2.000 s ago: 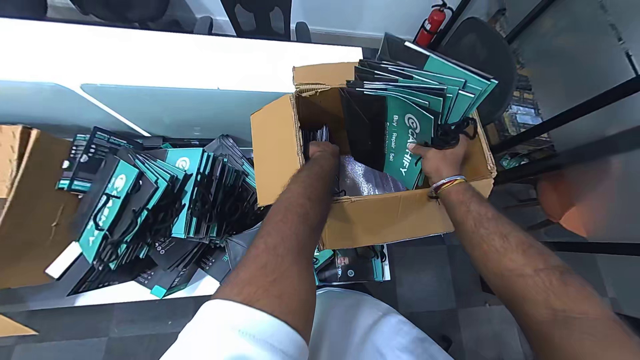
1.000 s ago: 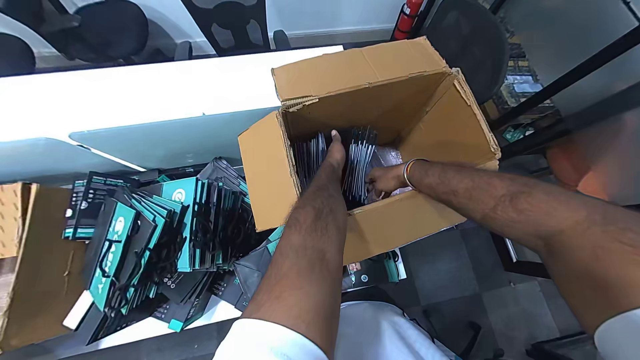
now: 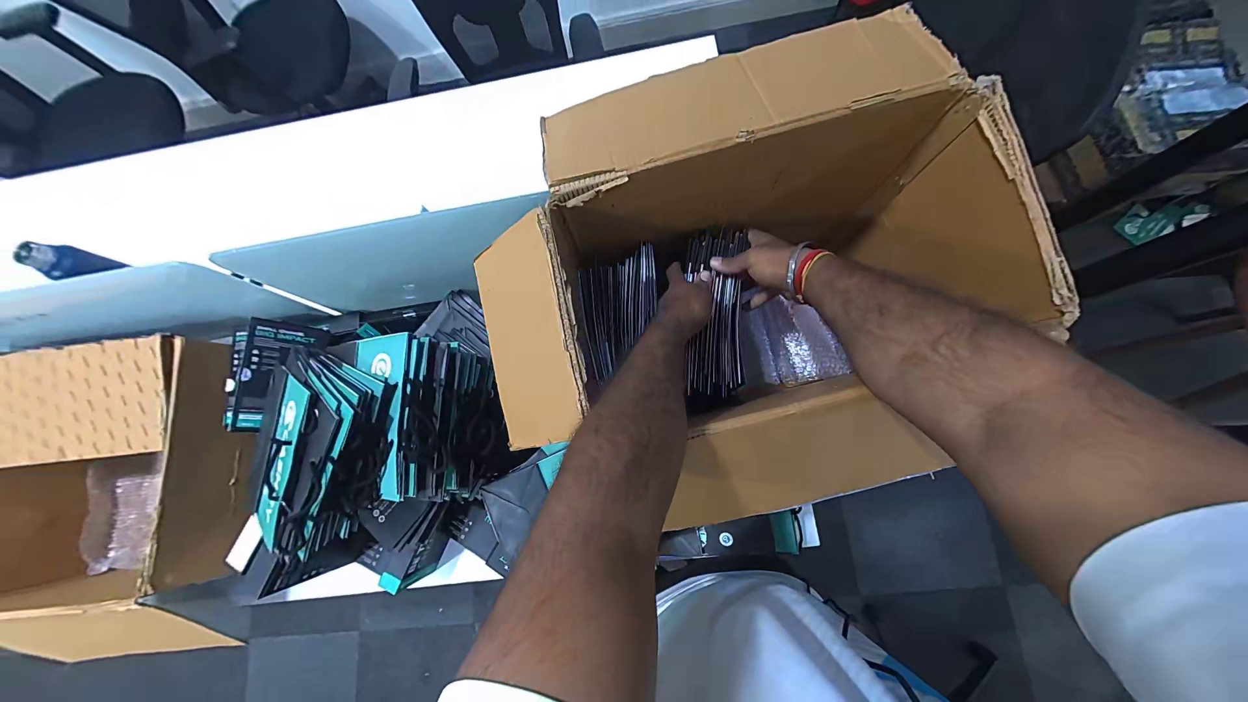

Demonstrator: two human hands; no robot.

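An open cardboard box (image 3: pixel 809 458) stands in front of me, with rows of thin dark flat packs (image 3: pixel 616 297) upright inside its left half. My left hand (image 3: pixel 685 300) reaches in at the left side of a second bundle of packs (image 3: pixel 717 336). On that bundle's right side is my right hand (image 3: pixel 765 265), thumb and fingers on its top edges. Both hands hold the bundle between them; the fingertips of my left hand are partly hidden. Clear bubble wrap (image 3: pixel 795 341) lies on the box floor to the right of the bundle.
Many black and teal paper bags with cord handles (image 3: pixel 390 419) are piled left of the box, over a white table (image 3: pixel 390 146) edge. Another open cardboard box (image 3: pixel 200 478) with bubble wrap stands at far left. A bottle (image 3: pixel 68 260) lies on the table. Office chairs (image 3: pixel 278 49) stand behind.
The teal and black bags that my right hand held over the box are out of it. My right hand has moved down into the box and then up beside the bundle.
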